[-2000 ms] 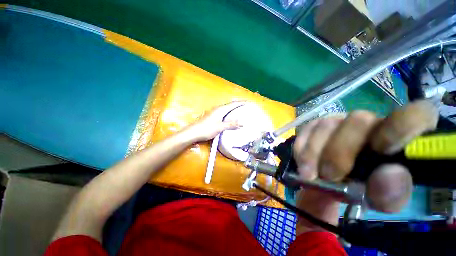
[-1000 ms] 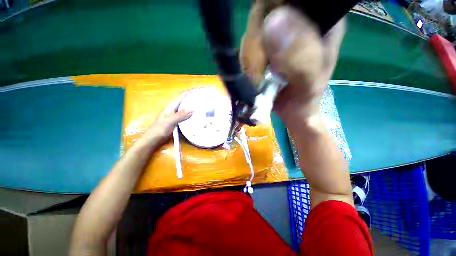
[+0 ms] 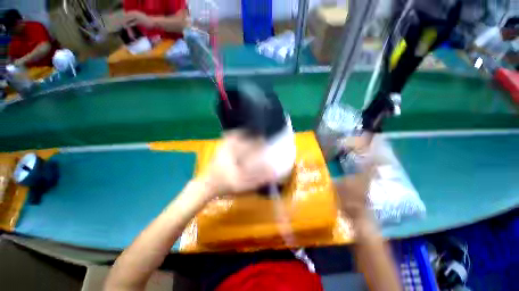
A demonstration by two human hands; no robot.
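Observation:
A unit with a white housing (image 3: 280,152) and a black shell (image 3: 253,111) is tilted up above the orange fixture (image 3: 264,219), blurred by motion. My left hand (image 3: 242,165) is closed around its white part. A white cable (image 3: 283,219) hangs from it to the fixture's front edge. My right hand (image 3: 357,165) is blurred, right of the fixture and just below the tip of the power screwdriver (image 3: 392,74); its fingers cannot be made out clearly.
A clear cup (image 3: 341,118) stands by the metal post, with a bag of screws (image 3: 392,196) at the right. Another unit (image 3: 31,170) sits at the left. The green belt (image 3: 171,105) runs behind; people in red work beyond it.
The unit has been lifted and tilted off the fixture in my left hand, its black side now showing. The screwdriver hangs farther right, and my right hand has come down. The view has tipped up.

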